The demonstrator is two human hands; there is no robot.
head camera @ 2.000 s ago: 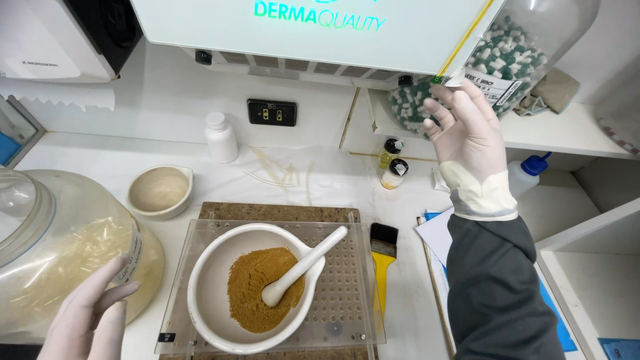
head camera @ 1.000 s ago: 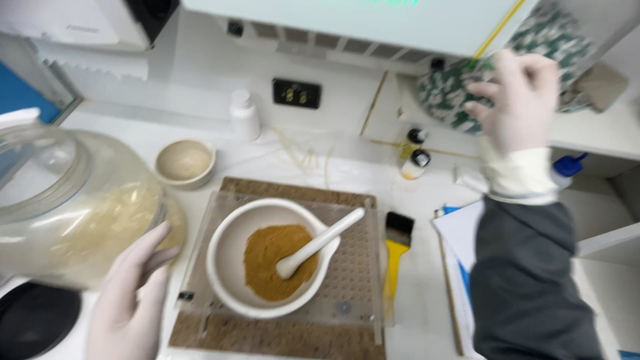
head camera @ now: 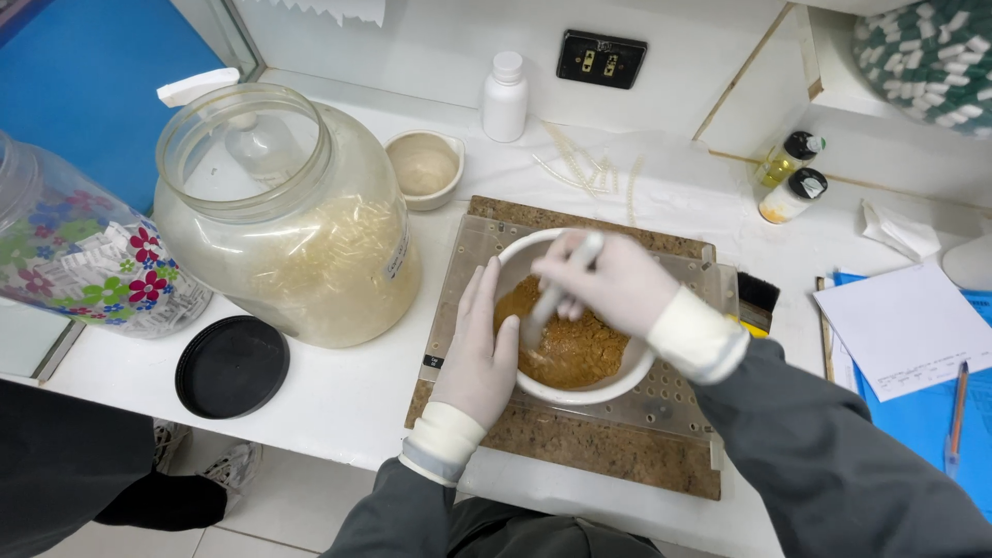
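Note:
A white mortar (head camera: pixel 577 397) with brown powder (head camera: pixel 583 350) in it stands on a clear perforated capsule-filling plate (head camera: pixel 457 298), which lies on a brown stone slab (head camera: pixel 604 457). Gloved in white, my right hand (head camera: pixel 608 279) grips the handle of the white pestle (head camera: pixel 545 310); the pestle's head is down in the powder and looks blurred. My left hand (head camera: pixel 482 341), also gloved, lies against the mortar's left wall, its fingers along the rim and its thumb near the powder. Part of the mortar's upper rim is hidden by my right hand.
Left are a large clear jar (head camera: pixel 310 256) of empty capsules, a flowered jar (head camera: pixel 101 263) and a black lid (head camera: pixel 232 366). Behind stand a small mortar (head camera: pixel 424 167), a white bottle (head camera: pixel 505 97) and two vials (head camera: pixel 792 194). A brush (head camera: pixel 756 298) and papers (head camera: pixel 907 325) lie right. A person's shoe (head camera: pixel 232 469) shows lower left.
My right hand has come down from the shelf by the green-and-white capsules onto the pestle. My left hand has moved from beside the large jar to the mortar. The view has shifted left and downward.

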